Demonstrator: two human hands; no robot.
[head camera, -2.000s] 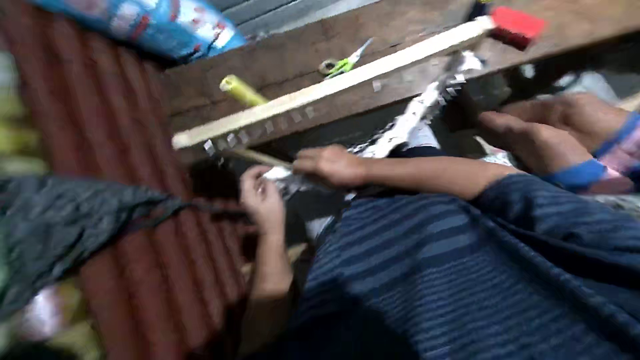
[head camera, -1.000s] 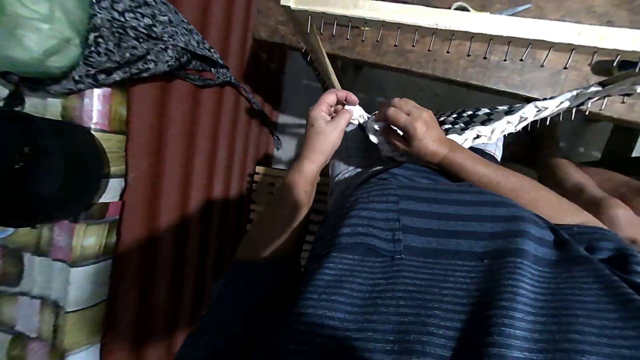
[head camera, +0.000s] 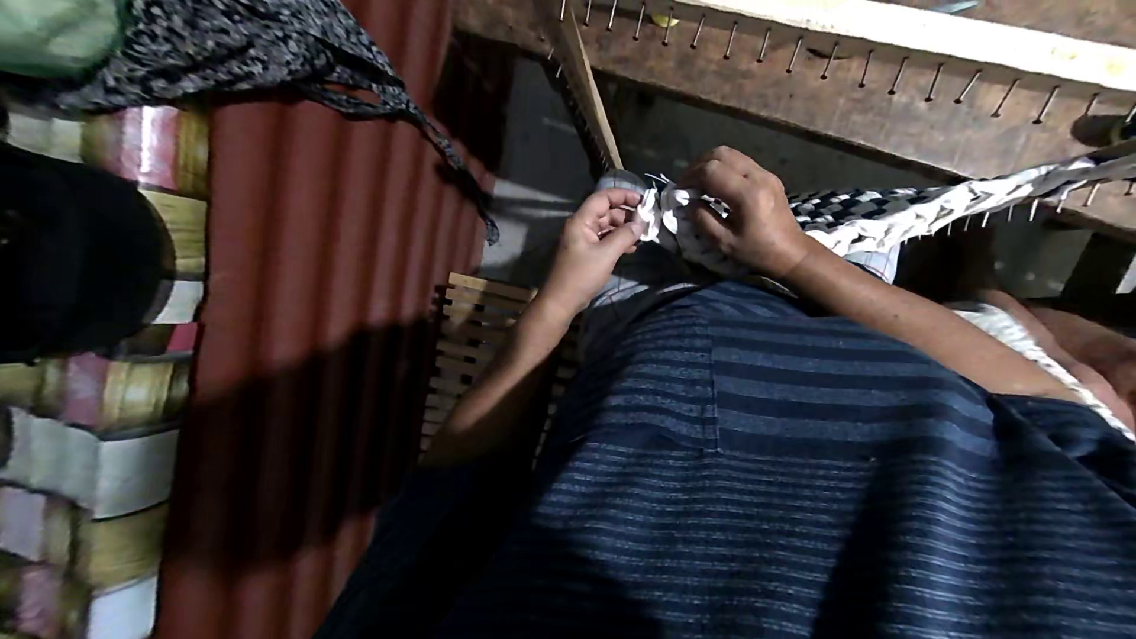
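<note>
White fabric strips (head camera: 650, 216) are pinched between the thumb and fingers of my left hand (head camera: 596, 235), near the lower end of a wooden frame bar. Close on its right, my right hand (head camera: 745, 213) grips the corner of a woven black and white fabric piece (head camera: 843, 206), which has a thick white looped edge (head camera: 923, 213). The piece stretches from my lap up to the right, beside a row of nails. My right fingers cover part of the corner, so the exact loops there are hidden.
A long pale wooden bar with nails (head camera: 887, 35) lies on a brown wooden table (head camera: 816, 115). A slanted wooden bar (head camera: 586, 89) reaches toward my hands. On the left are a red corrugated panel (head camera: 293, 266), patterned cloth (head camera: 248, 53), a black object (head camera: 71, 257) and a slatted wooden seat (head camera: 470, 328).
The view has swung and steadied since the earliest frame. Both hands stay at the fabric's corner; since one second ago my right hand's fingers have bent down more over it.
</note>
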